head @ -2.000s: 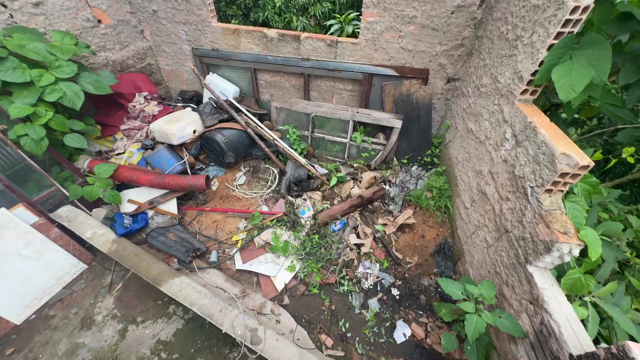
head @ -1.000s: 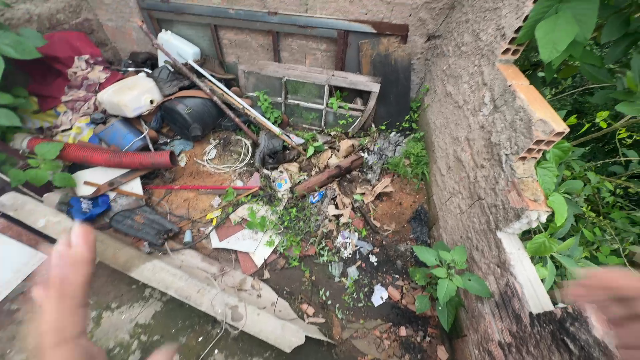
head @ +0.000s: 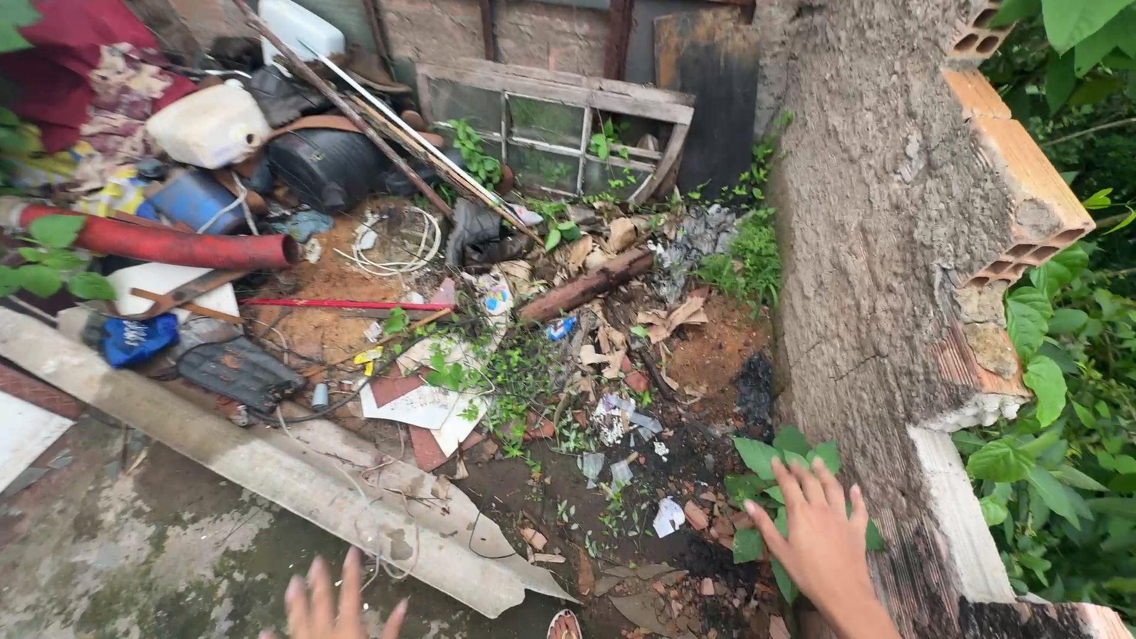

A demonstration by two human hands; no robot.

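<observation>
My left hand (head: 333, 603) is at the bottom edge with its fingers apart, holding nothing, over the mossy concrete floor below a long fibre-cement sheet (head: 266, 470). At the lower right, my right hand (head: 812, 524) is spread and empty in front of a leafy green plant (head: 754, 457) beside the rough wall. Whether its fingers touch the leaves I cannot tell. Above the hands lie broken white tiles (head: 426, 406), a wooden log (head: 590, 284), a red hose (head: 169, 240), a blue plastic bag (head: 139, 339) and a coil of white cable (head: 408, 253).
A broken plastered brick wall (head: 865, 222) with jagged hollow bricks (head: 1021, 177) runs along the right. An old window frame (head: 568, 133) leans at the back. White jerrycan (head: 209, 124), black container (head: 324, 160) and long poles (head: 382, 124) are heaped upper left. A sandalled foot (head: 564, 625) shows at the bottom.
Both hands have come into view since the earliest frame. One second ago they were blurred near the lower left and right edges; now they are closer together. The view has tilted downward.
</observation>
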